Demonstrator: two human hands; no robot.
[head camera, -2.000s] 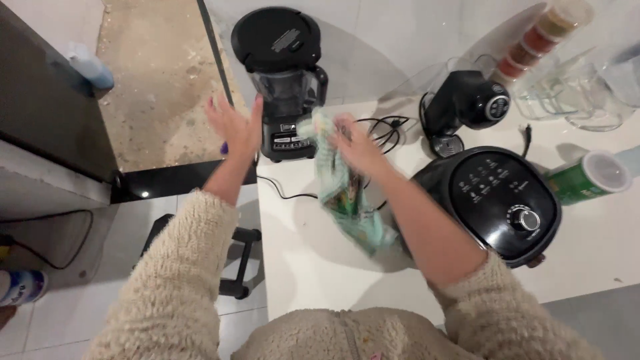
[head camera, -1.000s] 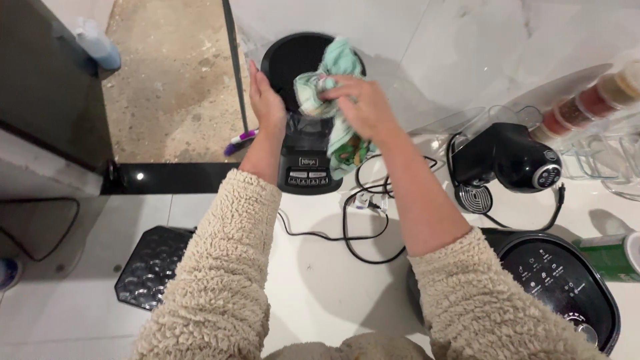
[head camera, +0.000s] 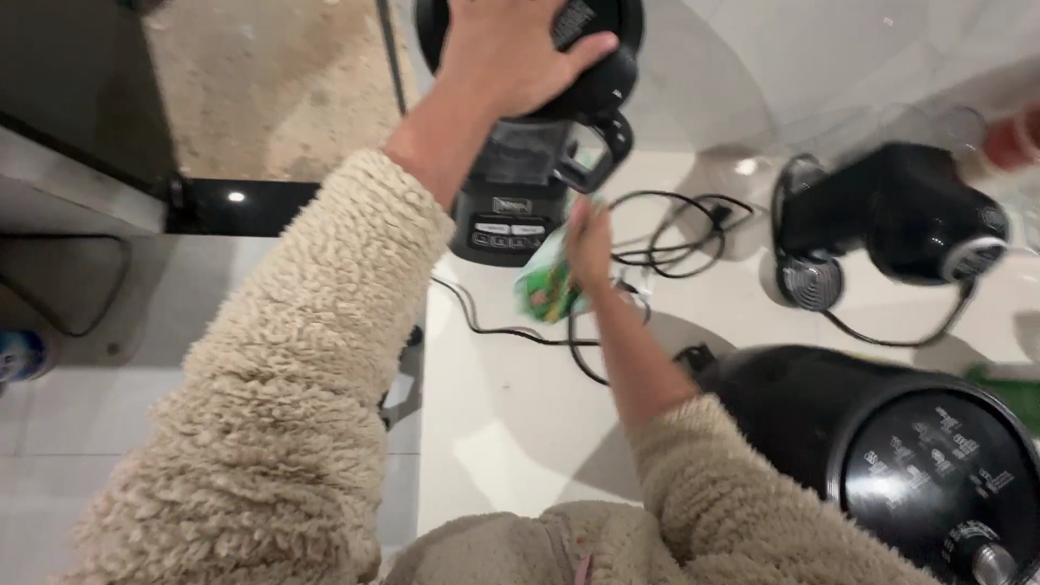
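Observation:
My left hand (head camera: 516, 57) lies spread on the black lid (head camera: 601, 77) of a blender with a clear pitcher and a dark handle (head camera: 605, 150). Below the pitcher is the blender's base (head camera: 508, 223), with a row of buttons. Just right of that base, under the handle, my right hand (head camera: 588, 240) grips a green and white patterned cloth (head camera: 546, 280); the hand is somewhat blurred, and part of the cloth is hidden behind it. The top edge of the view cuts off the fingertips of the left hand.
Black power cords (head camera: 674, 236) coil on the white counter (head camera: 504, 406) right of the blender. A black capsule coffee machine (head camera: 877, 211) stands farther right, with a black air fryer (head camera: 934, 471) at lower right. Past the counter's left edge is the tiled floor (head camera: 73, 422).
My left hand has come onto the blender's lid from beside it. My right hand and the cloth have gone from the lid down to the right side of the base.

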